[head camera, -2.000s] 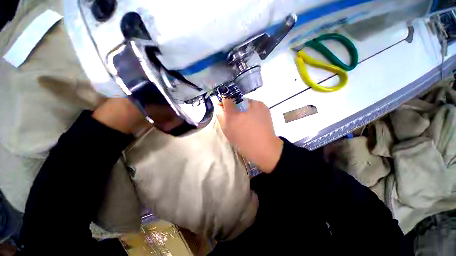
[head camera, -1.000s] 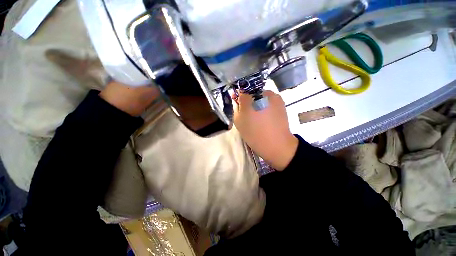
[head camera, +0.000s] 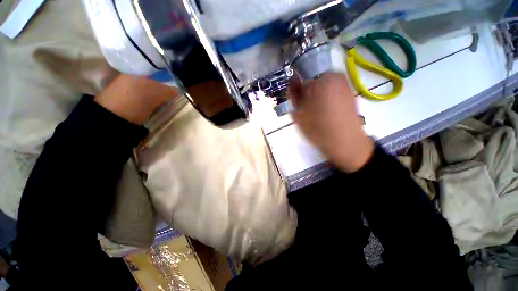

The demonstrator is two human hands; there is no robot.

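A beige garment (head camera: 216, 182) lies under the head of a white sewing machine (head camera: 250, 28) with a blue stripe and hangs over the table's front edge. The presser foot and needle area (head camera: 270, 91) is brightly lit. My left hand (head camera: 136, 96) is on the cloth left of the needle; its fingers are hidden behind the machine's shiny front guard. My right hand (head camera: 329, 116) is slightly blurred, right of the needle area and off the cloth, close to a grey round machine part. Its fingertips are unclear, so I cannot tell whether it holds anything.
Scissors (head camera: 377, 68) with one green and one yellow handle loop lie on the white machine bed (head camera: 443, 71). A crumpled heap of beige garments (head camera: 483, 182) is at the right, below the table edge. A cardboard box (head camera: 170, 267) is below. More beige cloth (head camera: 34, 102) spreads at the left.
My right hand has moved from the cloth beside the needle to the right, uncovering the lit needle area. My left hand stays on the cloth. The camera view has shifted.
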